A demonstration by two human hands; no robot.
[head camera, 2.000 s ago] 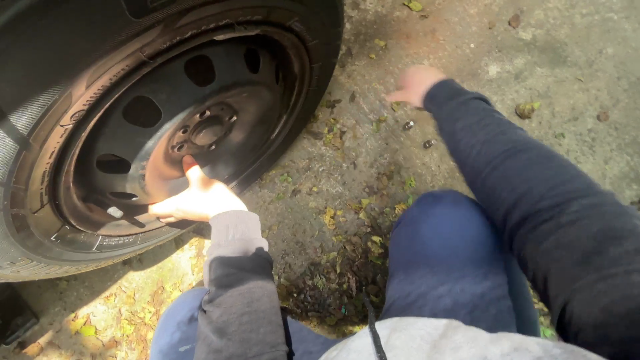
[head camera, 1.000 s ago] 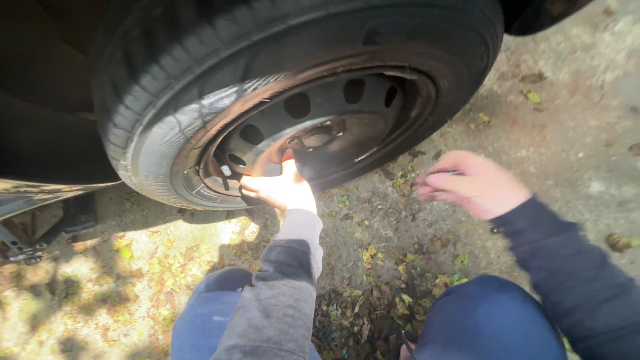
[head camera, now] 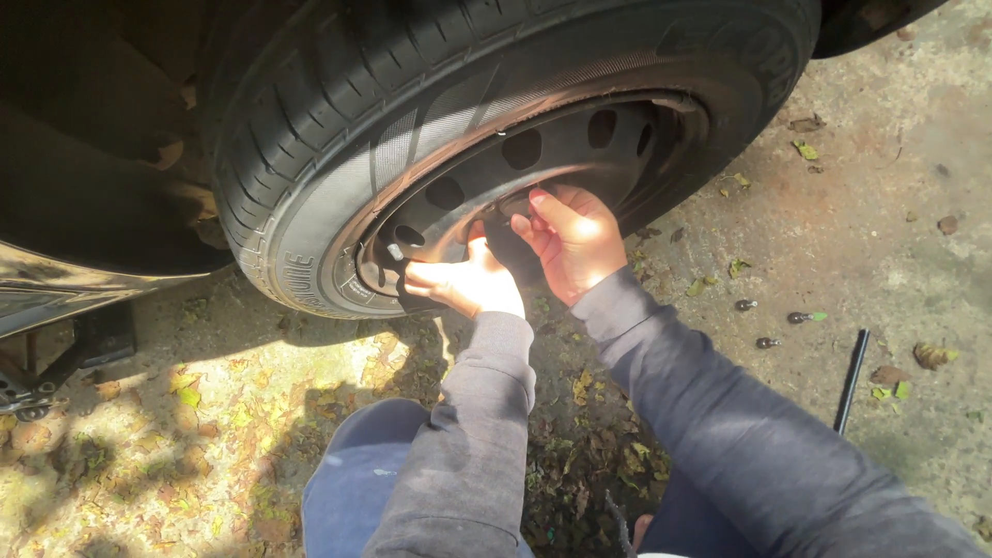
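A car wheel with a black steel rim [head camera: 496, 167] and a rubber tire [head camera: 325, 147] fills the upper middle. My left hand [head camera: 473, 280] rests on the lower part of the rim, thumb up near the hub, fingers at the rim's edge by the valve stem [head camera: 395, 252]. My right hand [head camera: 575, 240] is at the hub, right of my left thumb, its thumb and index finger pinched together; whatever may be between them is hidden. Several wheel bolts, one of them here [head camera: 800, 318], lie on the concrete at the right.
A black metal bar [head camera: 852, 380] lies on the ground at the right, beside my right sleeve. Part of a jack [head camera: 54, 372] stands under the car's sill [head camera: 101, 283] at the left. Dry leaves [head camera: 186, 387] are scattered over the concrete.
My right hand has moved from over the ground near the bolts, at the right, up to the wheel hub. My left hand has stayed on the rim. The view has shifted.
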